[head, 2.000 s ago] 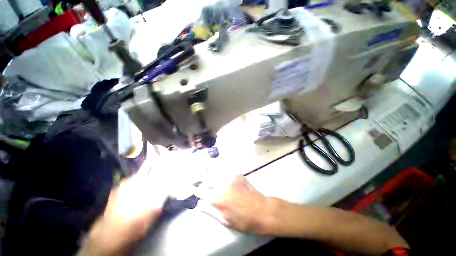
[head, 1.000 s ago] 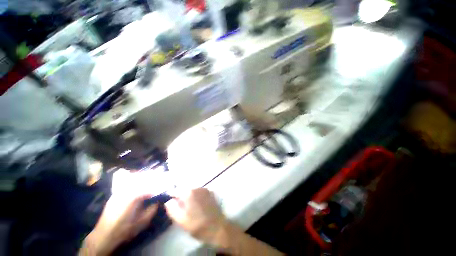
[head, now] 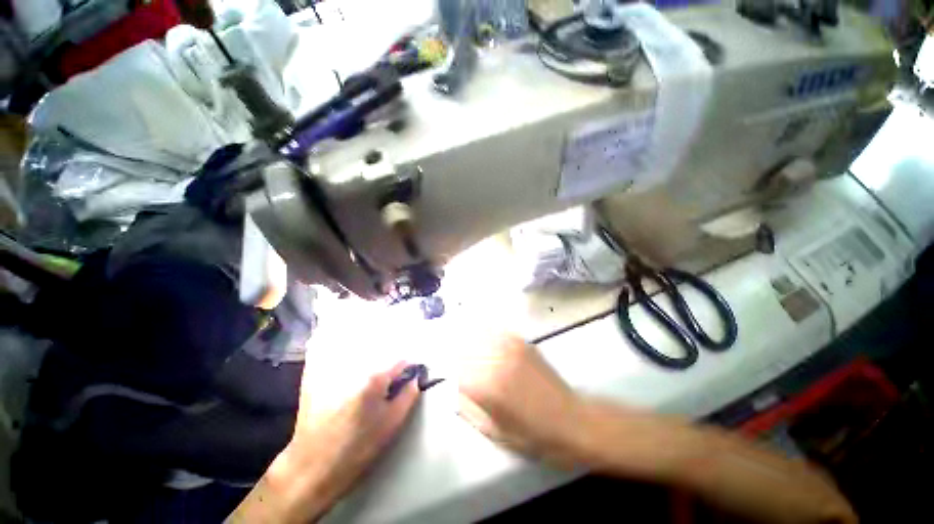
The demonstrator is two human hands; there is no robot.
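Note:
A small dark strip of cloth (head: 412,380) lies between my two hands in front of the sewing machine (head: 492,154), under bright light. My left hand (head: 353,435) is shut on the dark cloth, which shows at its fingertips. My right hand (head: 512,394) is just right of it, fingers bent, near the cloth's right end; glare and blur hide whether it holds the cloth. The needle area (head: 415,281) is above and beyond the hands, and a small dark block (head: 432,306) sits by it.
Black-handled shears (head: 676,317) lie under the machine arm beside crumpled white scraps (head: 574,256). A heap of navy cloth (head: 133,358) is at the left, with white bagged cloth (head: 143,133) behind it. A red basket (head: 819,399) is below the table's right edge.
The view swung left and back, so the basket is mostly out of view. My hands are nearer the picture's middle, and the dark piece now shows between them as a small curled strip.

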